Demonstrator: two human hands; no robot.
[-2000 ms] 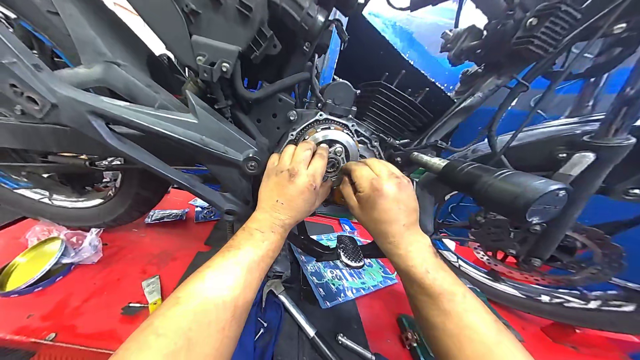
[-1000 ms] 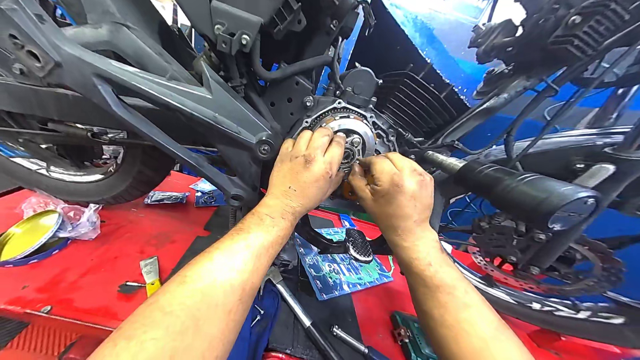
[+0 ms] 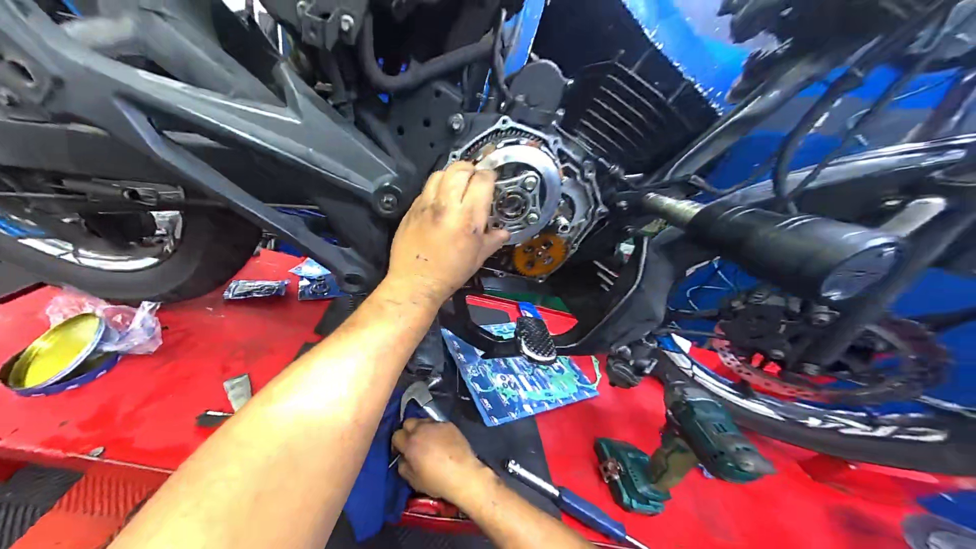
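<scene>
My left hand [image 3: 450, 229] is on the left edge of the round metal clutch assembly [image 3: 534, 179], inside the open engine case of a motorcycle. Its fingers bend over the rim. An orange gear [image 3: 540, 254] shows below the clutch. Down at the blue cloth [image 3: 370, 496], my right hand [image 3: 436, 460] has its fingers curled beside a hammer-like metal tool head [image 3: 418, 393]; what lies under the fingers is hidden. A blue-handled ratchet or wrench [image 3: 587, 512] lies to its right.
A green cordless power tool [image 3: 713, 435] lies at the right by the front wheel. The brake pedal [image 3: 536, 339] juts out above a blue gasket sheet [image 3: 496, 396]. The footpeg-like black cylinder [image 3: 793, 248] sticks out at the right. An open tin [image 3: 65, 354] and plastic wrap [image 3: 133, 328] are at the left.
My right hand has left the clutch and moved down to the blue cloth. My left hand stays at the clutch's left side. The orange gear has come into fuller view.
</scene>
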